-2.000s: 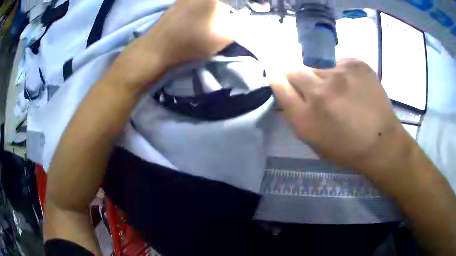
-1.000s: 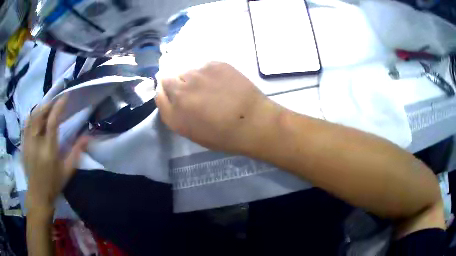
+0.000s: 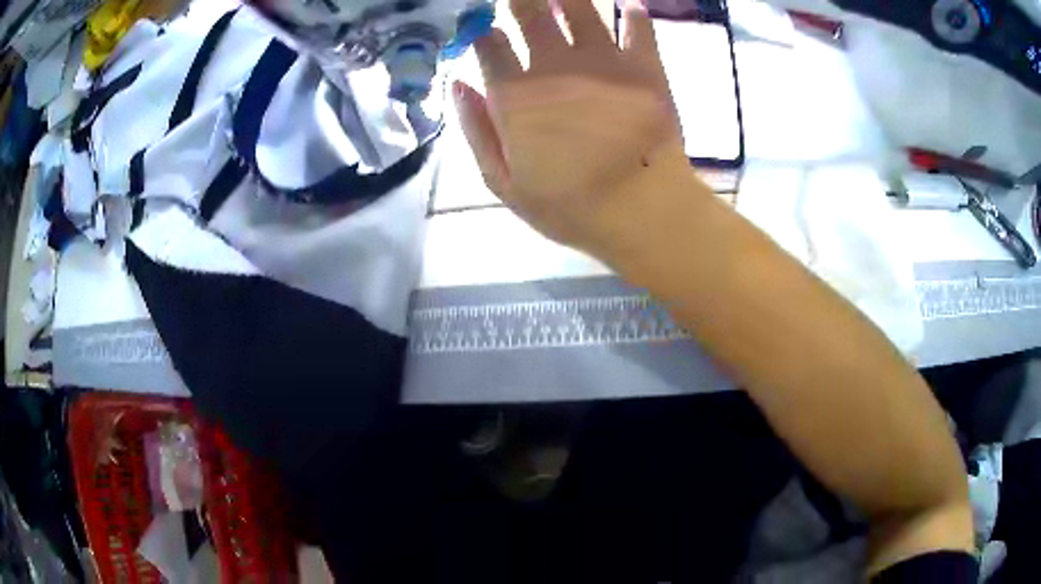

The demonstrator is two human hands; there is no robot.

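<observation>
A light grey garment panel [image 3: 343,251] with black bands lies at the left of the white table, its edge reaching under the machine head. A black fabric panel [image 3: 274,354] joins it and hangs over the table's front edge. The sewing machine head [image 3: 382,29] shows at the top, cut off by the frame; the needle is hard to make out. My right hand [image 3: 582,126] is over the table right of the head, palm down, fingers spread and empty, fingertips near the top edge and partly in front of the smartphone [image 3: 710,91]. My left hand is out of the picture.
A grey ruler [image 3: 548,331] runs along the table's front edge. A red basket [image 3: 103,456] with scraps is below at left. A white cloth [image 3: 850,240], a red-handled tool [image 3: 959,167] and metal snips [image 3: 997,225] lie at right. A yellow item [image 3: 112,37] is at upper left.
My right hand has let go of the cloth edge, moved up and right, and opened. My left hand has left the picture. The grey panel now lies flatter.
</observation>
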